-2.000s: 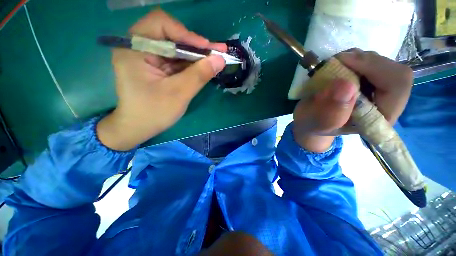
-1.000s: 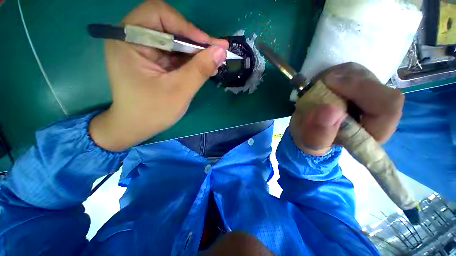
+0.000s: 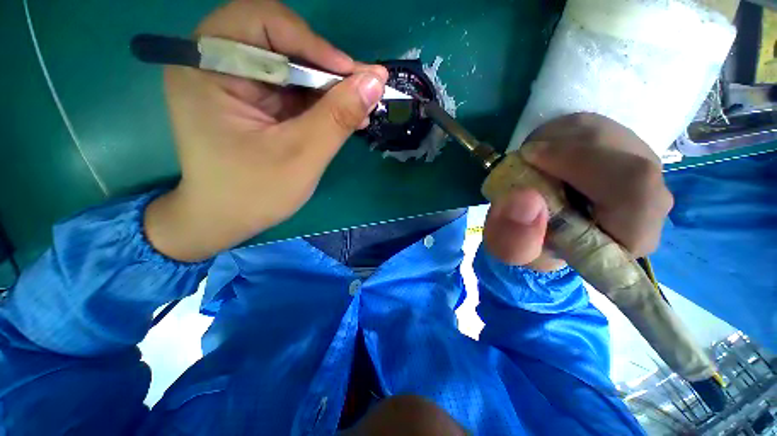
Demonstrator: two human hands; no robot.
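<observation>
The black round workpiece (image 3: 398,128) lies on the ragged whitish-grey patch (image 3: 437,143) on the green mat. My left hand (image 3: 256,128) holds the tweezers (image 3: 243,62); their silver points reach over the workpiece, and thumb and finger are at its left edge. My right hand (image 3: 592,183) holds the soldering iron (image 3: 630,285) by its taped cream handle. The iron's dark tip is at the right part of the workpiece, close to the tweezer points. Whether tip and points touch cannot be told.
A white wrapped block (image 3: 618,72) stands on the mat beyond my right hand. A metal tray (image 3: 733,128) with a yellow block (image 3: 771,55) is at the far right. A thin pale line crosses the mat (image 3: 136,128) at the left.
The soldering iron has moved left and down, bringing its tip from beyond the workpiece onto its right part. My left hand with the tweezers has shifted slightly left in view.
</observation>
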